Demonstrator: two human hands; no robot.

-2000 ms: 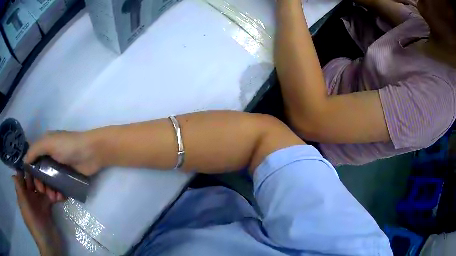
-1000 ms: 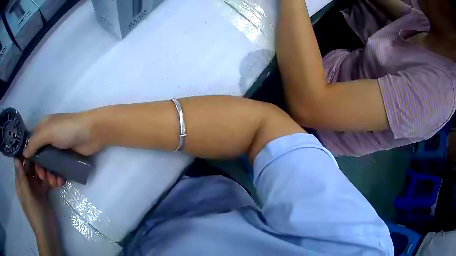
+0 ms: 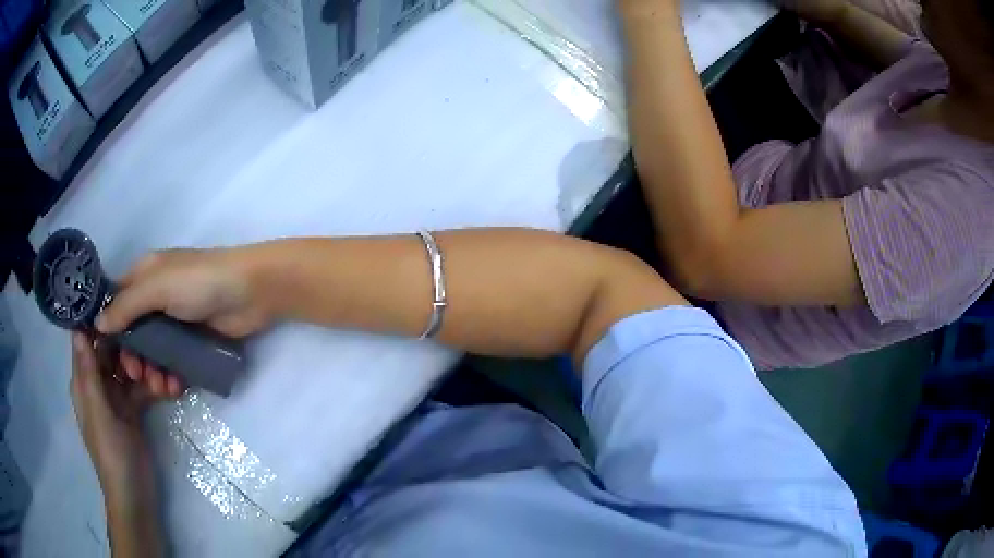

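Observation:
A dark grey handheld fan [image 3: 180, 351] is held at the left of the view, above the white foam-covered table [image 3: 327, 174]. Its round spoked head [image 3: 70, 279] points to the upper left and its handle slants down to the right. My right hand [image 3: 191, 292] lies over the neck and upper handle, with the thumb or a finger near the neck. My left hand [image 3: 122, 381] holds the fan from below, its fingertips curled under the handle. Part of the handle is hidden by the fingers.
A light grey retail box [image 3: 316, 49] stands on the table. More boxes [image 3: 82, 55] stand in a row beyond the dark edge at the upper left. Shiny tape [image 3: 223, 458] crosses the foam. A person in a striped shirt [image 3: 916, 240] sits at the right. Blue stools [image 3: 937, 447] are below.
The whole view has shifted, so the table, boxes and arms appear further right. Both hands still hold the fan in nearly the same pose.

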